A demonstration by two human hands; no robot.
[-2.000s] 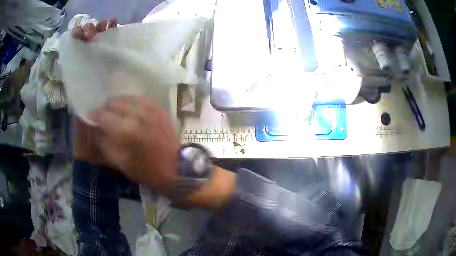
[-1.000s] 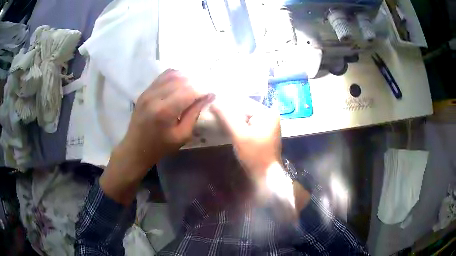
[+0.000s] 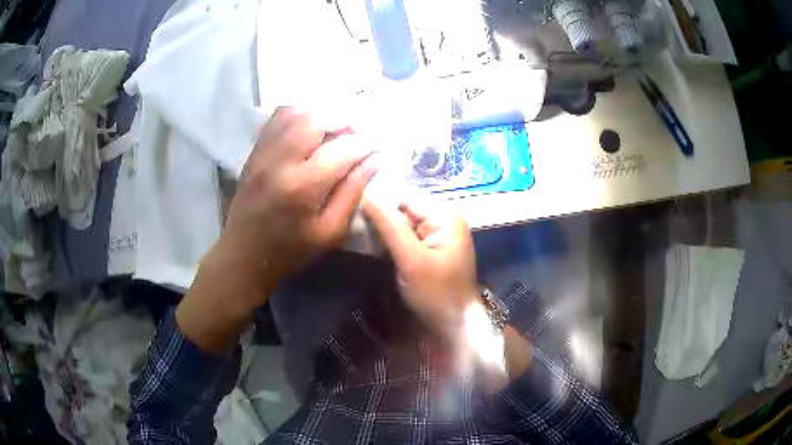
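Observation:
A white fabric panel (image 3: 187, 130) lies left of the needle area and hangs down over the table's front edge. My left hand (image 3: 291, 191) pinches its right part, with thumb and fingers together. My right hand (image 3: 430, 252) meets it just in front of the needle area, thumb and forefinger together at the fabric's edge. The sewing machine's needle area is lost in white glare. The blue plate (image 3: 512, 156) shows right of my hands. The exact edge between my fingertips is washed out.
Tied cream bundles (image 3: 69, 130) lie on grey cloth at the left. Dark snips (image 3: 667, 117) and thread cones (image 3: 573, 24) are at the right. A folded white piece (image 3: 697, 311) is at the lower right. Floral fabric (image 3: 104, 365) is at the lower left.
Both hands have moved from the left, where they held the panel raised, to the needle area. In the last second they shifted only slightly, and the right hand came a little lower.

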